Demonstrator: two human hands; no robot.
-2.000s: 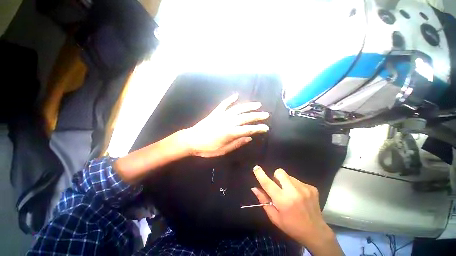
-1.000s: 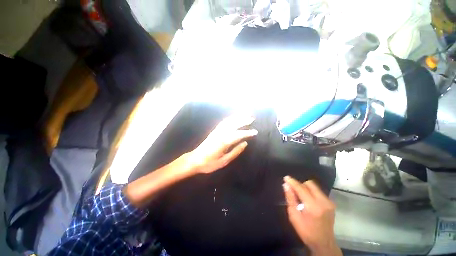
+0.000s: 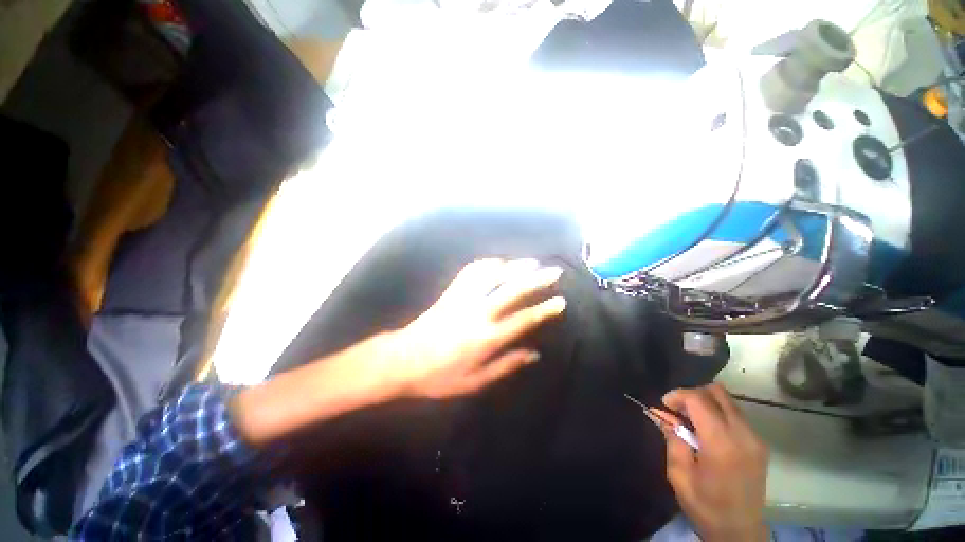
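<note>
A large black cloth panel (image 3: 529, 466) lies over the machine bed and toward my lap, with small pale thread marks near its lower middle. My left hand (image 3: 481, 328) rests flat on the cloth, fingers apart, left of the sewing machine head (image 3: 720, 233). My right hand (image 3: 720, 455) is at the cloth's right edge and holds a thin pointed metal tool with a pale handle (image 3: 683, 432), its tip pointing up-left over the cloth. The needle area is hidden by the head's lower edge and glare.
Dark and grey garment pieces (image 3: 159, 360) are heaped at the left by a yellow-brown edge. The cream machine bed (image 3: 836, 466) is at the right, with a round grey metal part (image 3: 804, 365) above it. Lamp glare washes out the upper middle. A grey knob-like part stands on the head.
The view has shifted. My right hand has moved right, and the tool now points up-left from its fingers. The cloth's far edge now curves, and folds show near the machine head.
</note>
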